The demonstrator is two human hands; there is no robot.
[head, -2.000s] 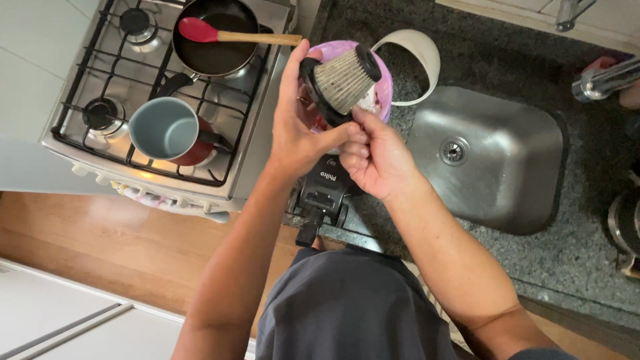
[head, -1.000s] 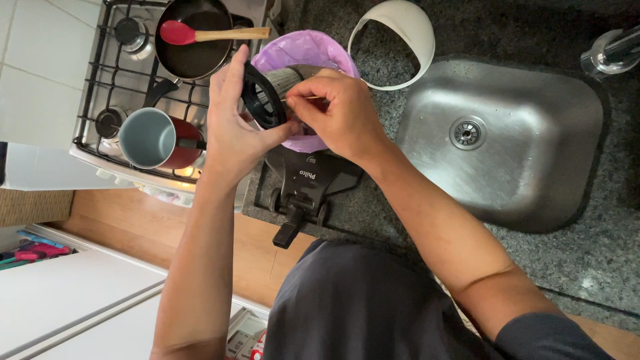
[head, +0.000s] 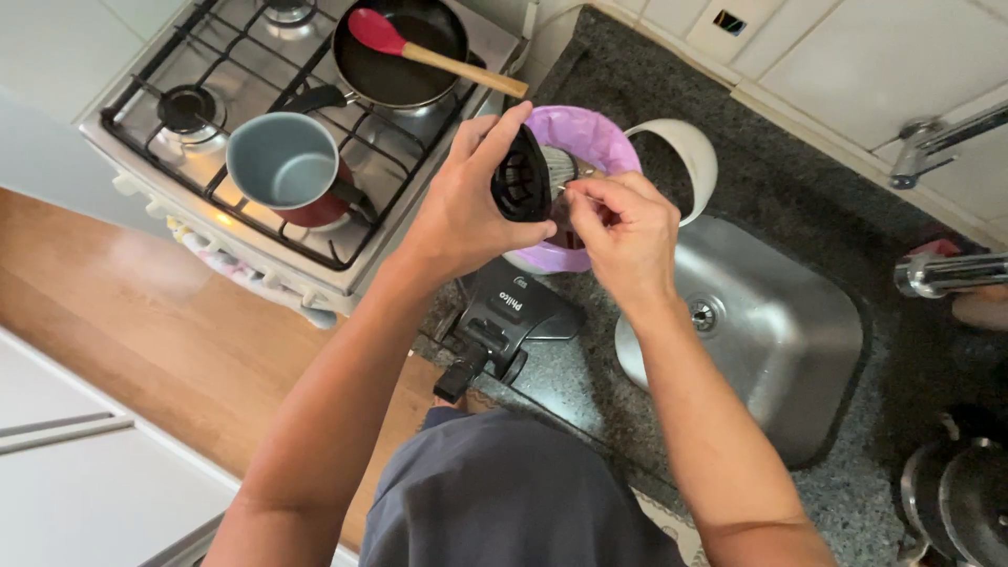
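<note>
My left hand point(head: 480, 189) grips the black rim of a pleated vacuum cleaner filter point(head: 557, 167), tilted so its slotted black base faces left. Thumb and fingertips of my right hand point(head: 630, 228) are pinched beside the pleats; whether something thin is between them I cannot tell. Both hands are over a small bin lined with a pink plastic bag point(head: 587, 130), which has some waste in it. Below the bin, a black Philco vacuum floor head point(head: 516, 307) lies on the counter. A white ring-shaped bin lid point(head: 697, 161) rests right of the bin.
At left is a gas stove point(head: 378, 197) with a red saucepan point(head: 283, 161) and a black frying pan point(head: 394, 71), a red spoon point(head: 441, 57) across it. To the right are a steel sink point(head: 772, 339), faucets point(head: 917, 157) and glass-lidded pots point(head: 976, 488) on the granite counter point(head: 598, 71).
The filter has turned from pleats up in the oldest frame to lying sideways, its slotted base facing left. My right hand has stayed close to the pleats. The view has shifted.
</note>
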